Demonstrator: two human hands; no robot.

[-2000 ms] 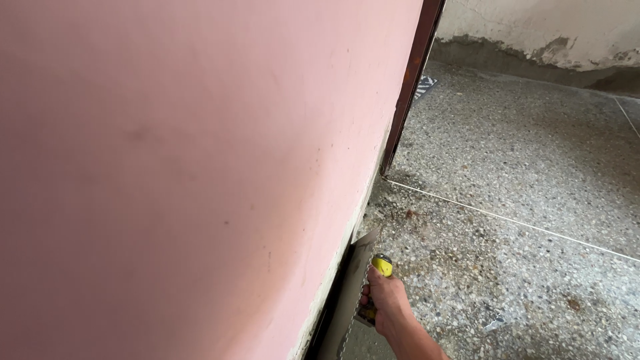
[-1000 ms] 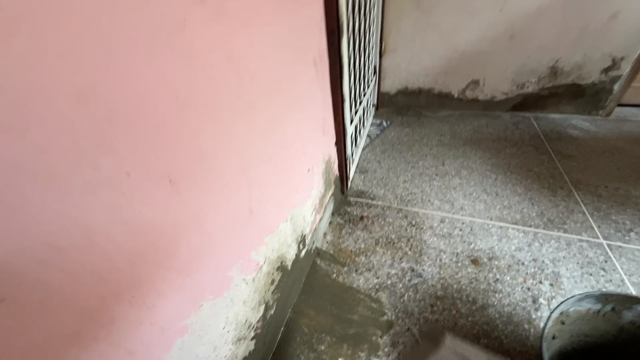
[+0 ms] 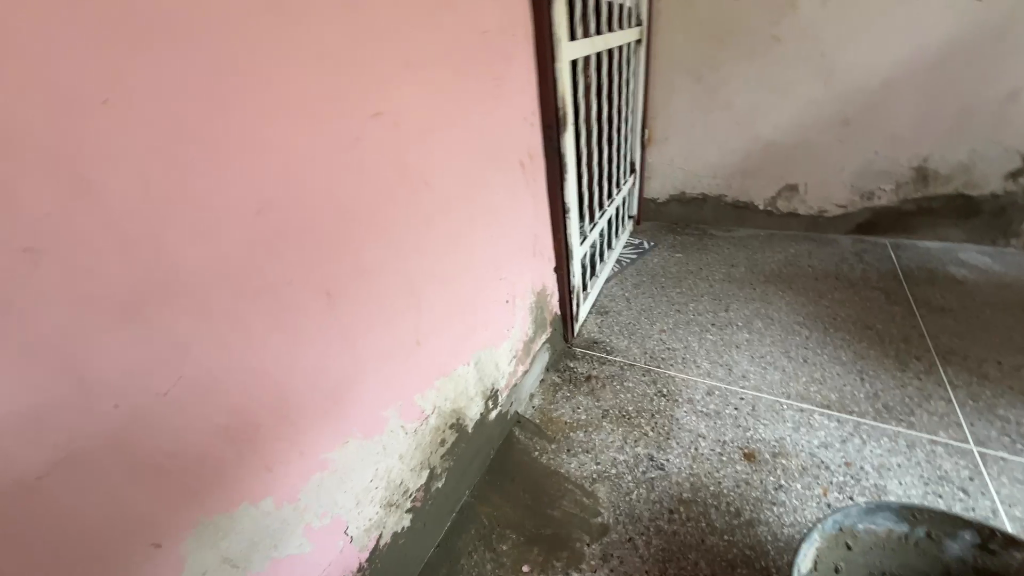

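Note:
Neither my left hand nor my right hand shows in the head view now. Grey mortar [image 3: 472, 472] covers the foot of the pink wall [image 3: 280, 240], with bare, peeled plaster [image 3: 384, 472] just above it. A smear of wet mortar [image 3: 544, 504] lies on the speckled floor beside the wall. At the lower right, cut off by the frame edge, is a round pan [image 3: 832, 520] with greyish material inside. The notched tool is out of sight.
A white metal grille gate [image 3: 604, 152] in a dark red frame [image 3: 550, 160] stands at the wall's end. Behind it lies a patterned mat [image 3: 632, 254]. The far wall [image 3: 832, 104] has a rough grey band along its base.
Two seconds ago my right hand held a long notched tool with a yellow-marked grip at the wall's foot; hand and tool have left the view. The view has shifted, bringing in the gate and pan.

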